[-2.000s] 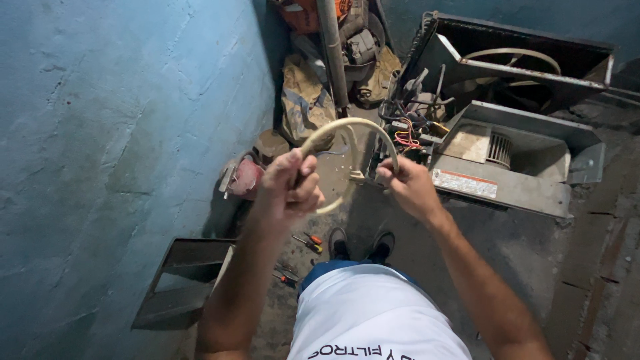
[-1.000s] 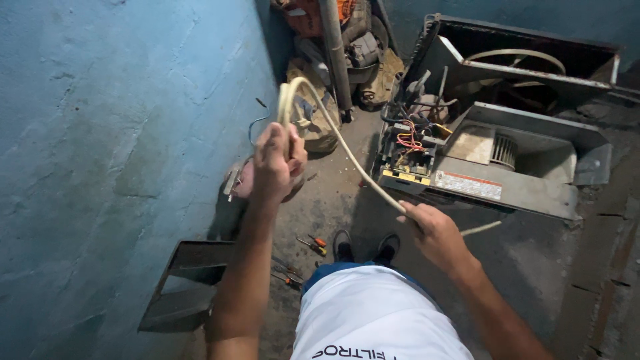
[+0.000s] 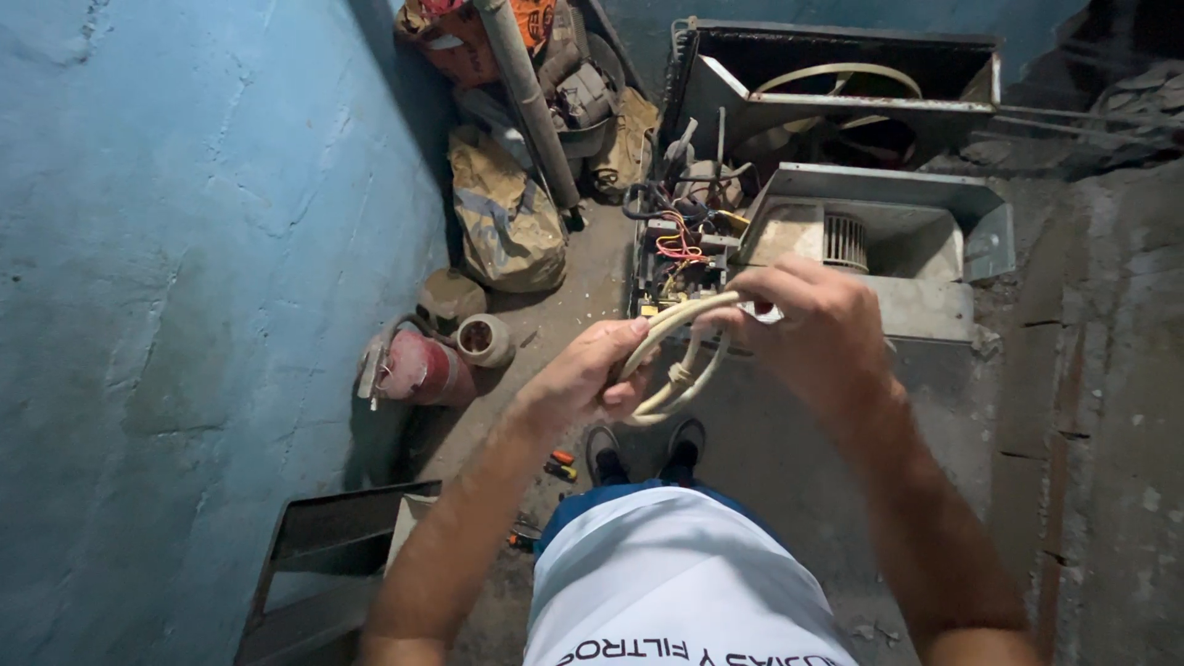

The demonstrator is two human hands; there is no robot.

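A cream-coloured cable [image 3: 696, 310], looped into a small coil with a knot or tie at its lower part, is held between both hands in front of my chest. My left hand [image 3: 592, 375] grips the coil's left side, fingers wrapped around it. My right hand [image 3: 800, 319] pinches the coil's upper right side between thumb and fingers. Behind the coil lies an opened air-conditioner unit [image 3: 925, 310] with exposed wiring [image 3: 680, 242] and a blower wheel [image 3: 845, 242].
A blue wall [image 3: 231, 231] rises on the left. Beside it are a red cylinder [image 3: 421, 368], a small pot [image 3: 486, 340] and a filled sack [image 3: 507, 217]. A metal casing [image 3: 851, 102] stands at the back. Screwdrivers [image 3: 561, 464] lie near my feet; a metal frame [image 3: 324, 527] sits lower left.
One second ago a long length of the cable stretched between my hands, its end sticking out past my right hand. Now it is gathered in a coil, and my hands are closer together.
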